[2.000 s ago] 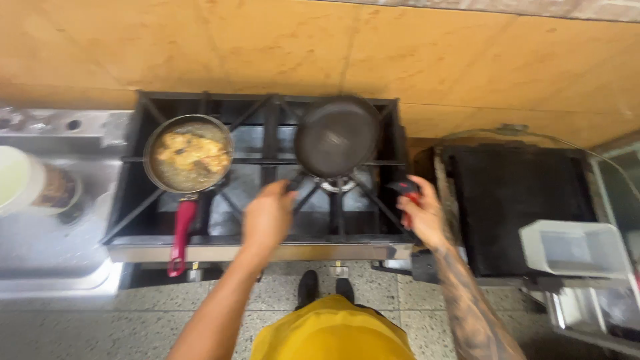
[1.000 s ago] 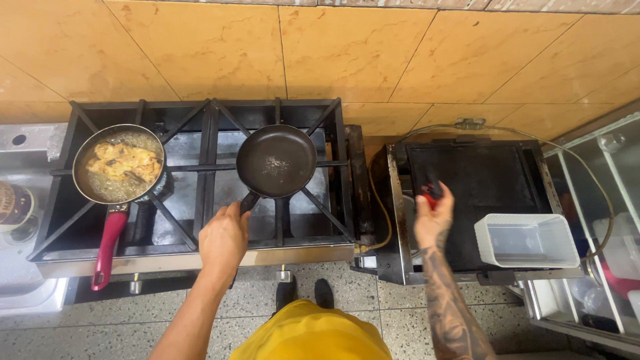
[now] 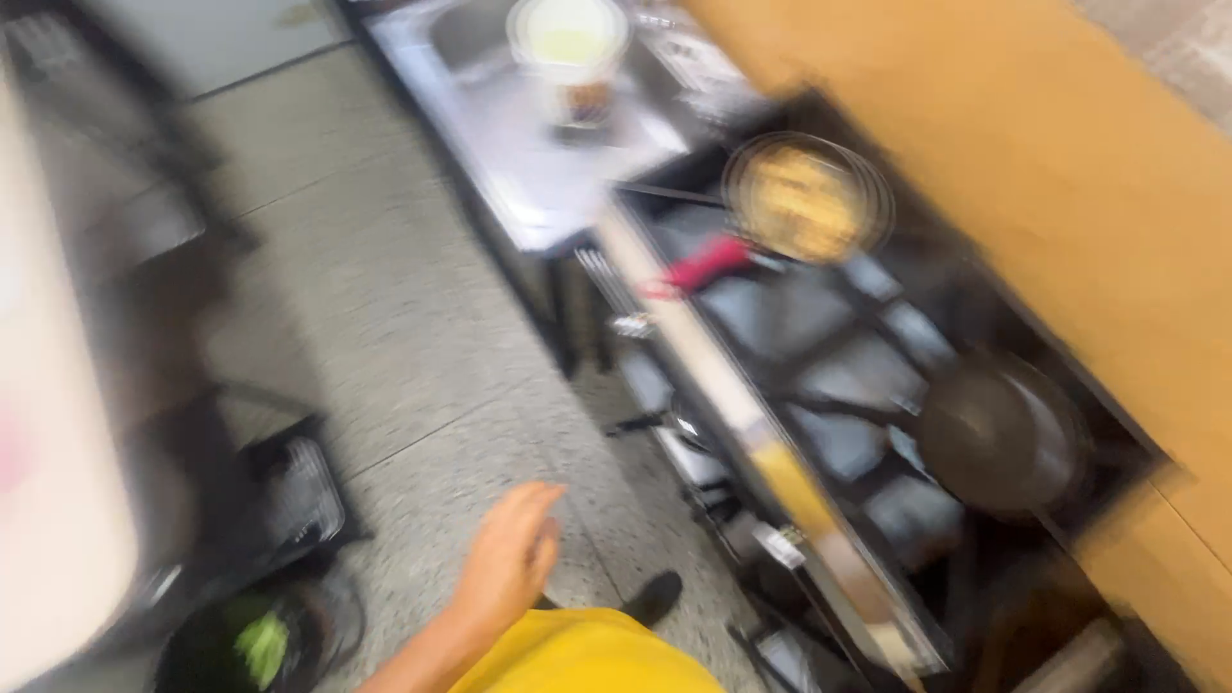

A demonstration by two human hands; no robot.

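Observation:
My left hand hangs over the floor in front of my yellow top, with nothing seen in it; its fingers are blurred and look loosely curled. My right hand is out of view. On the gas stove, a frying pan with yellow food frying in it sits at the end beside the sink, its red handle pointing towards the stove's front edge. The dark, empty frying pan rests on the other burner. Motion blur softens the whole view.
A white tub stands in the metal sink. Behind me are a pale surface, a dark container with green leaves and a clear tray. Speckled floor runs between them and the stove.
The view has swung far round to the left, towards the sink and floor. My left hand has let go of the dark pan's handle. My right hand, which held a red and black object, has left view.

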